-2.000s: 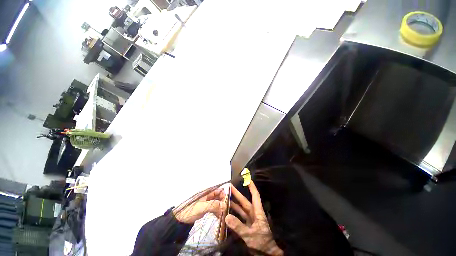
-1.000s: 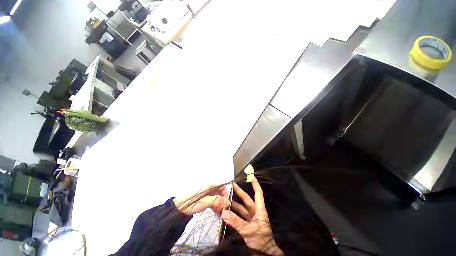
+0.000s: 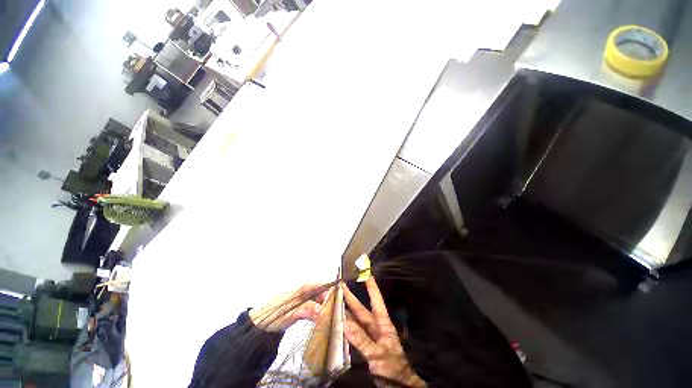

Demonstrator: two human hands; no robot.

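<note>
A very large white sheet (image 3: 288,151) covers most of the table, with stepped corners at the upper right. My left hand (image 3: 292,307) is at the sheet's near edge, its fingers closed on the edge. My right hand (image 3: 375,341) is on the other side of the same edge, thumb and fingers against it. A small yellow tape piece (image 3: 364,267) is stuck on the tip of my right index finger. A tan strip (image 3: 322,333), perhaps kraft paper, shows along the edge between my hands. Thin dark strands cross my hands.
A yellow tape roll (image 3: 636,52) lies on the grey metal table (image 3: 561,38) at the upper right. A dark recess is below it. A green bag-like object (image 3: 130,210) is beyond the sheet at the left. Workstations and dark green stacks stand farther off.
The view has tilted and shifted slightly. My hands have moved a little left, and more of the tan strip shows between them. The tape piece stays on my right fingertip.
</note>
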